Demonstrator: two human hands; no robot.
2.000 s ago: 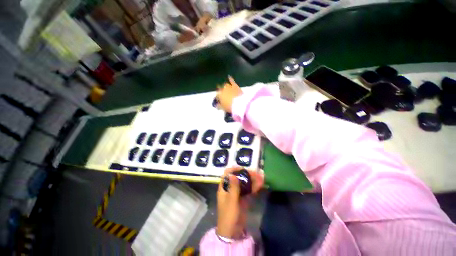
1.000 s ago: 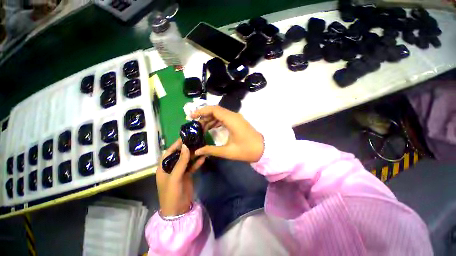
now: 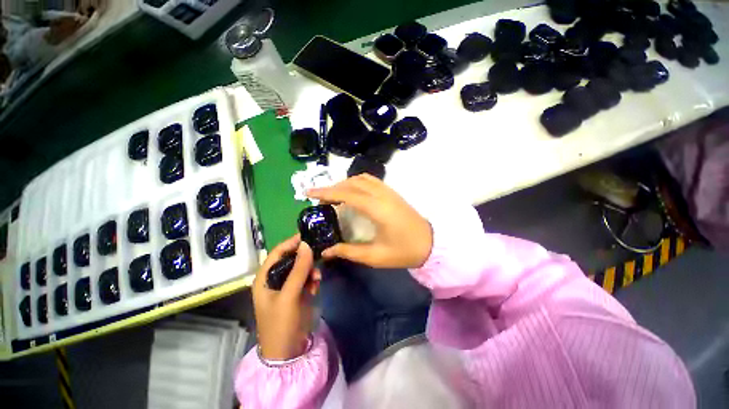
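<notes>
My left hand (image 3: 284, 299) holds a dark case in its palm, mostly hidden by the fingers. A second glossy black case (image 3: 319, 228) is held up between my left thumb and my right hand (image 3: 384, 224), whose fingers touch its right side. A white crumpled wipe (image 3: 310, 182) lies on the green mat (image 3: 274, 156) beside my right fingertips. The white blister tray (image 3: 88, 172) at the left holds two full rows of black cases and several more at its upper right.
Loose black cases (image 3: 591, 68) are piled on the white bench (image 3: 495, 156). A phone (image 3: 342, 68), a solvent bottle (image 3: 260, 68) and an upright-looking black pen (image 3: 323, 134) are behind the mat. White trays (image 3: 196, 363) are below. Another person's sleeve (image 3: 703, 172) shows at right.
Since two seconds ago, my right hand has come from the tray to meet my left hand above the bench's front edge. The view has swung right. Over the last second, the hands moved little.
</notes>
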